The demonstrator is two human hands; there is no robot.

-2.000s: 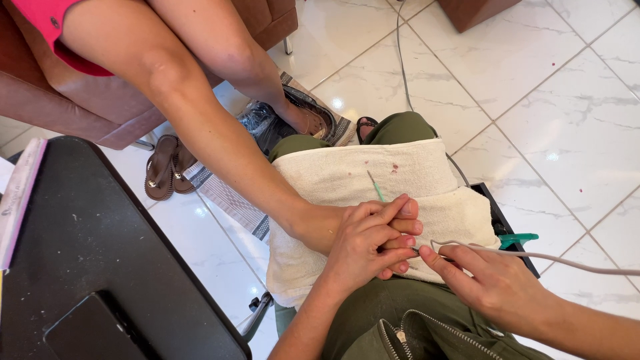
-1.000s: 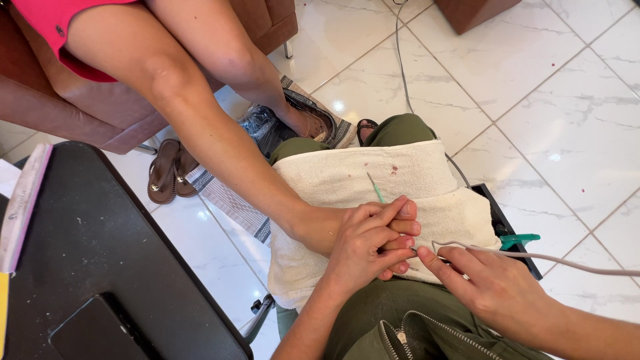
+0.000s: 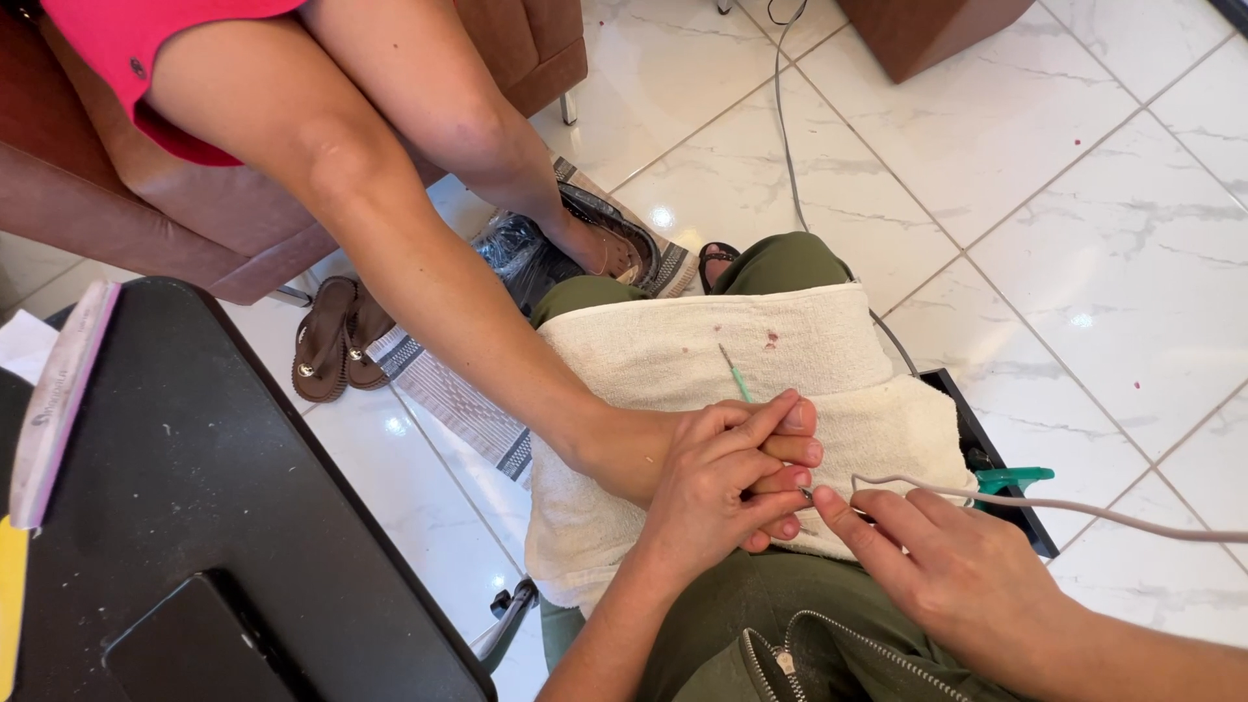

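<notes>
A person's bare foot (image 3: pixel 624 448) rests on a cream towel (image 3: pixel 624 341) over my lap. My left hand (image 3: pixel 707 478) is wrapped around its front, fingers on and between the toes. My right hand (image 3: pixel 936 556) is just right of the toes, closed on a small tool whose body is mostly hidden; its metal tip (image 3: pixel 806 493) touches or nearly touches a smaller toe. A pinkish-grey cord (image 3: pixel 1063 505) runs from this hand to the right edge. A thin tool with a green handle (image 3: pixel 741 383) lies on the towel beyond the big toe, near small reddish stains.
At the left, a black table (image 3: pixel 195 429) bears a nail file (image 3: pixel 63 405) and a dark phone (image 3: pixel 200 639). Brown sandals (image 3: pixel 327 341) and a woven mat (image 3: pixel 458 405) lie on the tiles. A black tray (image 3: pixel 985 448) with a green object (image 3: pixel 1014 480) juts out right of the towel.
</notes>
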